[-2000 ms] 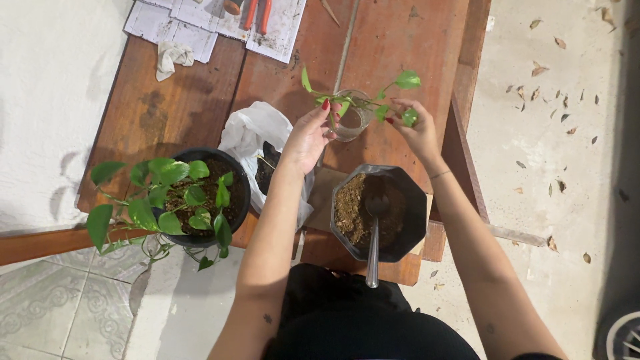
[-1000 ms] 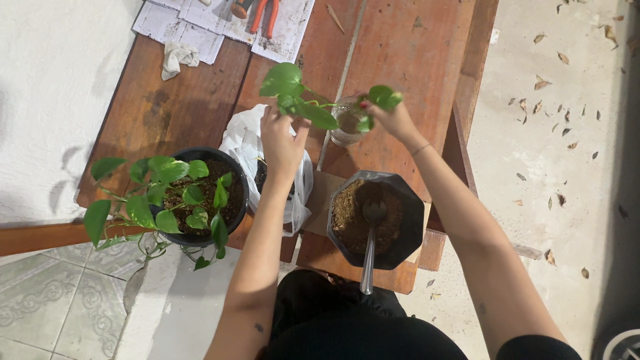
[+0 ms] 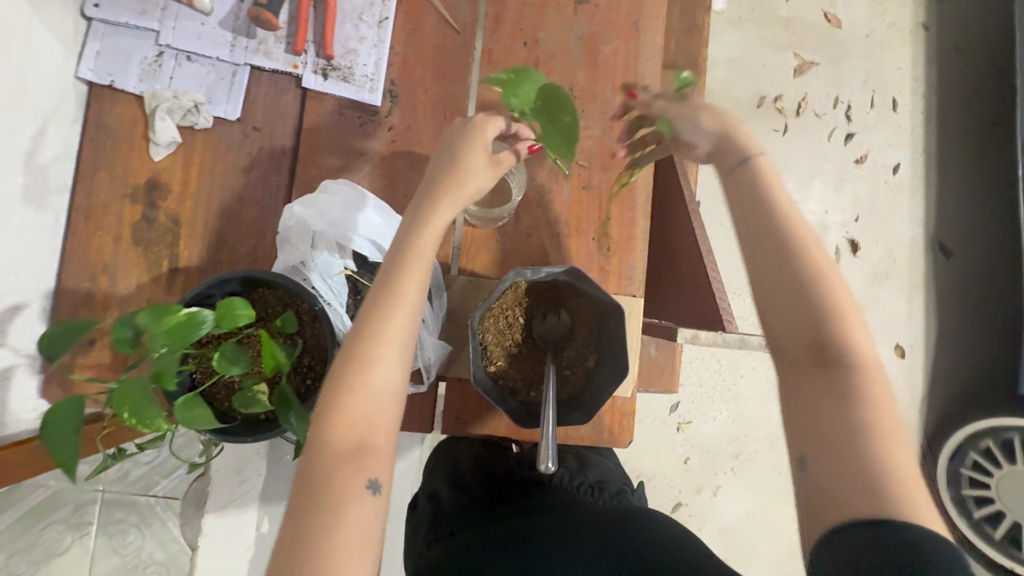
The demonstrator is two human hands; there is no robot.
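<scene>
My left hand (image 3: 484, 152) pinches a leafy pothos cutting (image 3: 554, 120) by its stem, over a clear glass jar (image 3: 498, 200). To the right, my right hand (image 3: 680, 128) holds another cutting (image 3: 628, 180) with trailing stem ends; both are blurred. Nearer my body stands a black octagonal pot (image 3: 612, 352) holding dark soil and a lighter coarse material on its left side. A metal fork (image 3: 549, 408) lies in that pot, its handle over the rim.
A potted pothos (image 3: 232, 358) stands at the left, beside a white plastic bag (image 3: 328, 224) with dark soil. On the wooden table (image 3: 208, 184) are a crumpled cloth (image 3: 170, 120), soiled paper sheets (image 3: 352, 56) and red-handled pliers (image 3: 329, 32). A round slatted object (image 3: 988, 480) is at lower right.
My hands have moved apart, each with plant stems; my right hand has gone right, away from the glass jar. One second ago both were close around the jar. The fork remains in the octagonal pot.
</scene>
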